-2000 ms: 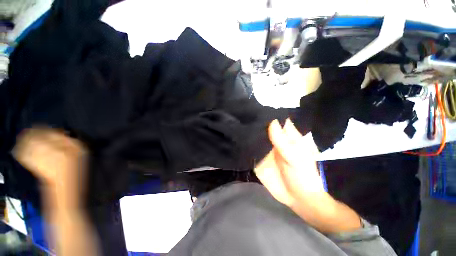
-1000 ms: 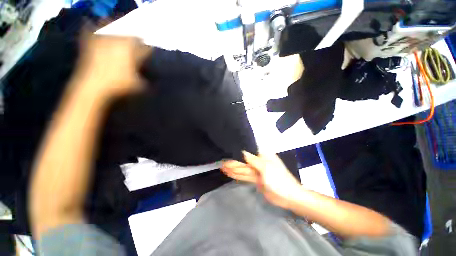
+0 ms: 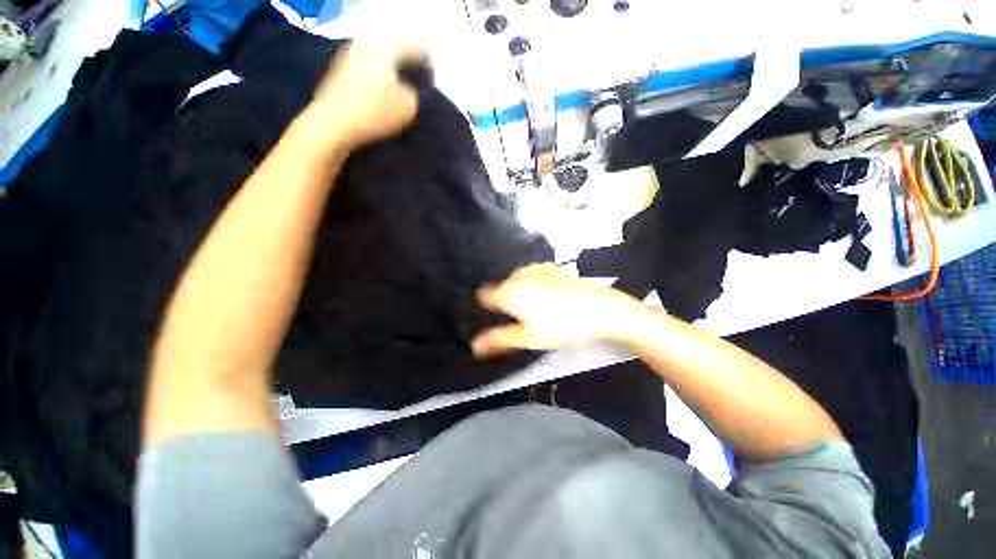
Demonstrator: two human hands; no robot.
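Observation:
A large black garment body (image 3: 371,251) lies spread over the white table left of the needle area and heaps up at the far left. My left hand (image 3: 377,93) is at the garment's far upper edge, its fingers closed on a fold of the black cloth. My right hand (image 3: 535,311) is at the garment's near right part, with black cloth pinched between thumb and fingers. The sewing machine (image 3: 699,87) stands beyond, its presser foot area (image 3: 541,169) to the right of the cloth.
Small black cut pieces (image 3: 683,229) lie right of the needle. Snips (image 3: 902,224), an orange cord (image 3: 928,246) and a yellow-green coil (image 3: 946,177) lie at the right table end. A blue crate (image 3: 967,317) stands at far right. Black cloth (image 3: 830,382) hangs below the table edge.
My left hand has moved right and away, onto the garment's far edge. My right hand has moved up from the table edge onto the cloth. The garment's upper part is drawn up toward the machine.

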